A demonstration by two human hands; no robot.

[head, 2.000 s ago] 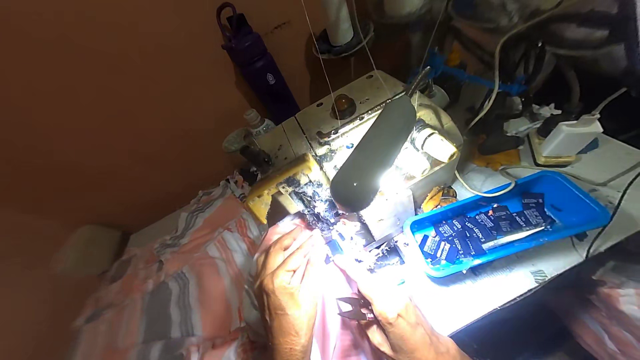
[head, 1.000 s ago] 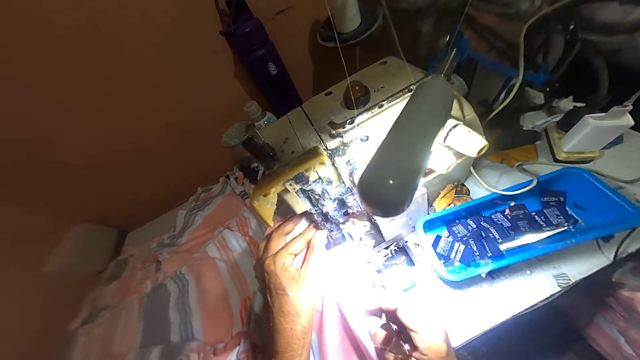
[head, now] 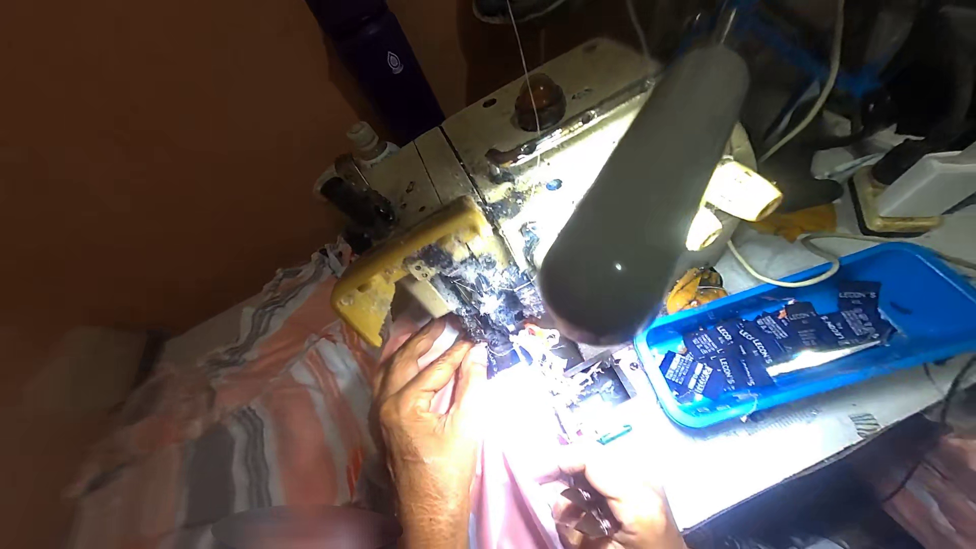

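An overlock-type sewing machine (head: 450, 164) fills the middle of the view, its looper area (head: 488, 293) coated with lint and thread ends. My left hand (head: 431, 412) presses its fingertips on pink fabric (head: 507, 496) close beside the lint-covered front. Lower right, my right hand (head: 618, 496) is closed around small metal thread snips (head: 583, 507), near the pink fabric. Strong lamp glare washes out part of both hands and the cloth between them. Striped peach, white and grey fabric (head: 282, 427) lies bunched to the left.
A dark lamp head (head: 640, 198) hangs over the machine. On the right stands a blue plastic tray (head: 923, 343) with dark woven labels (head: 762, 335). Behind are a purple bottle (head: 389, 69), a white power adapter (head: 926, 183) and a cable (head: 827, 84). A thread runs down from above.
The snips' blades stood apart and showed plainly two seconds ago; my right hand now covers them more and sits lower. My left hand stays beside the machine. The view has moved closer.
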